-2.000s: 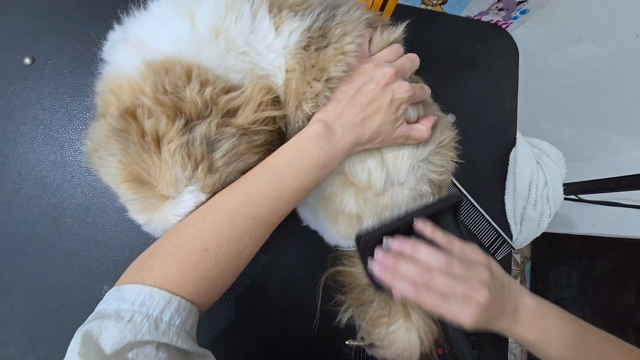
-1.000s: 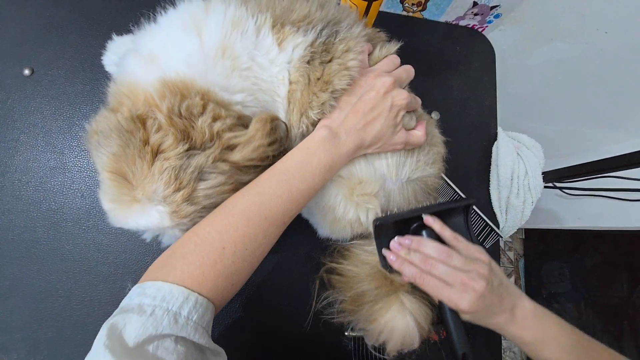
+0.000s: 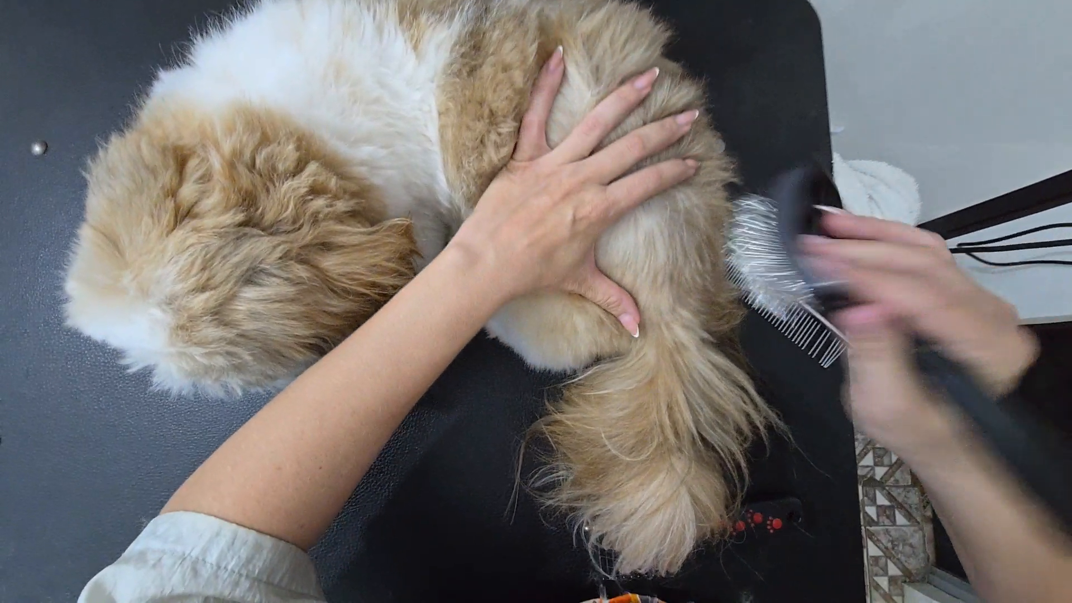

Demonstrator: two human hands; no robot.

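Note:
A fluffy tan-and-white dog [image 3: 335, 109] lies on a black padded table [image 3: 92, 469], its head at the left and its bushy tail [image 3: 653, 452] pointing down the view. My left hand [image 3: 578, 184] rests spread on the dog's hindquarters, fingers apart. To the right of the rump, my right hand [image 3: 904, 293] holds a black-handled slicker brush [image 3: 796, 226], blurred and away from the coat, its pins facing the dog. A metal comb [image 3: 800, 331] lies on the table partly beneath the brush.
A white towel [image 3: 875, 188] hangs at the table's right edge. Beyond are a dark bar [image 3: 1005, 201] and black cables [image 3: 1013, 247]. A black item with red paw prints [image 3: 758, 519] lies beside the tail. Patterned tiles [image 3: 892, 511] show at lower right.
My left hand has opened flat over the hindquarters, where it was more curled before. My right hand has lifted the brush from the base of the tail toward the right table edge.

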